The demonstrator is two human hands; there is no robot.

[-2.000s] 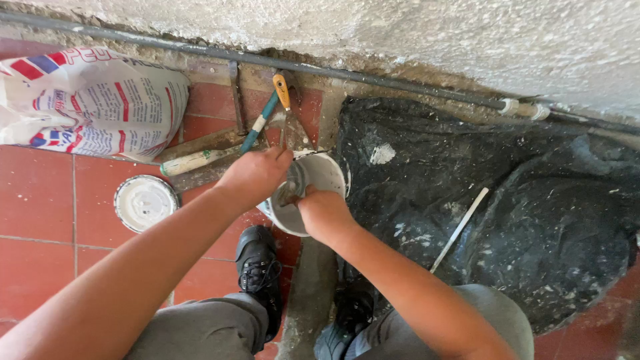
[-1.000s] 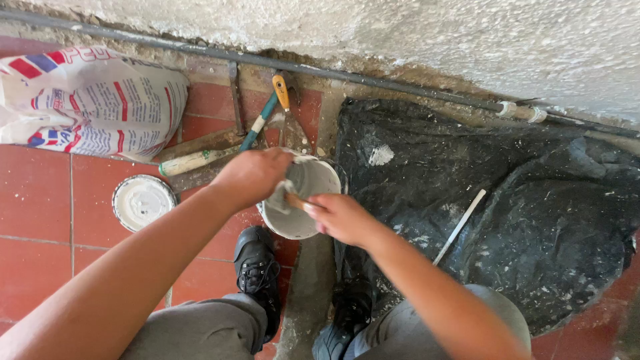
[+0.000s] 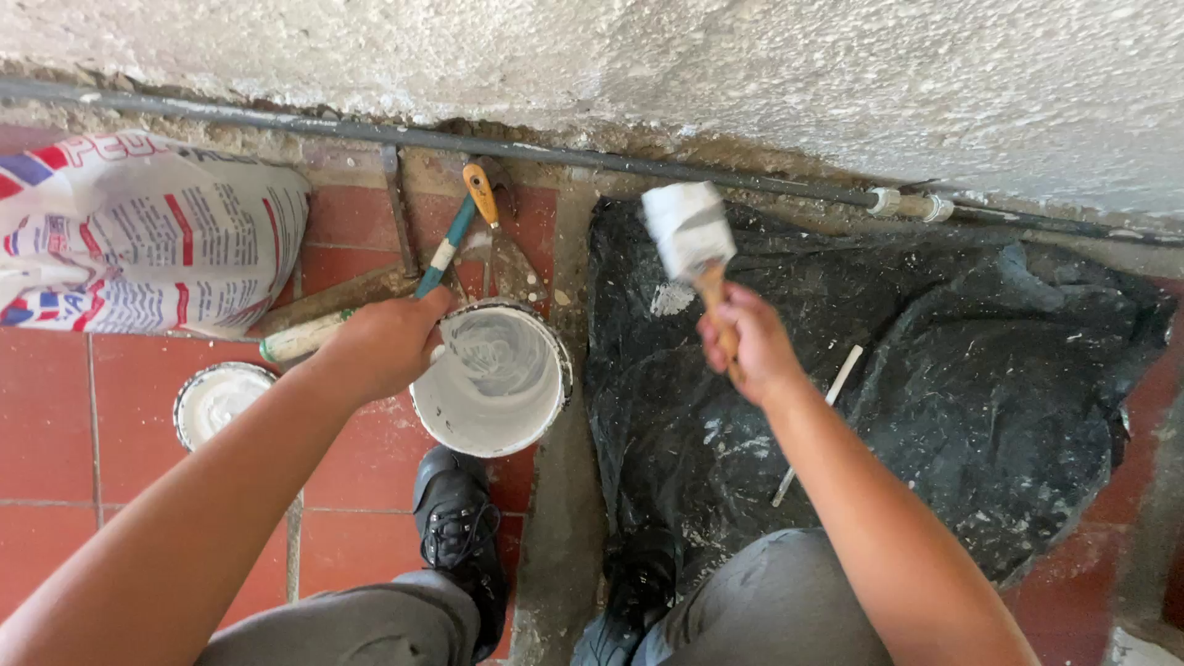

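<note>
My right hand (image 3: 747,342) grips the wooden handle of a paintbrush (image 3: 689,231), its bristles coated in white, above a black plastic sheet (image 3: 971,398). My left hand (image 3: 393,342) holds the rim of a white bucket (image 3: 495,407) at its left side; part of that grip is hidden. White residue lines the inside of the bucket. Just beyond it lie a putty knife (image 3: 483,199) with an orange handle and a hammer (image 3: 449,245) with a teal handle. Left of the bucket is a round lid (image 3: 222,398) smeared with white.
A printed bag (image 3: 176,240) rests on the red tiles at left. Along the rough wall (image 3: 694,83) runs a grey pipe (image 3: 592,159). A thin white stick (image 3: 819,421) lies on the sheet. A tool with a whitish handle (image 3: 305,338) is beside my left forearm.
My right hand has lifted the brush out of the bucket and moved right, over the black sheet. My left hand stays at the bucket's rim.
</note>
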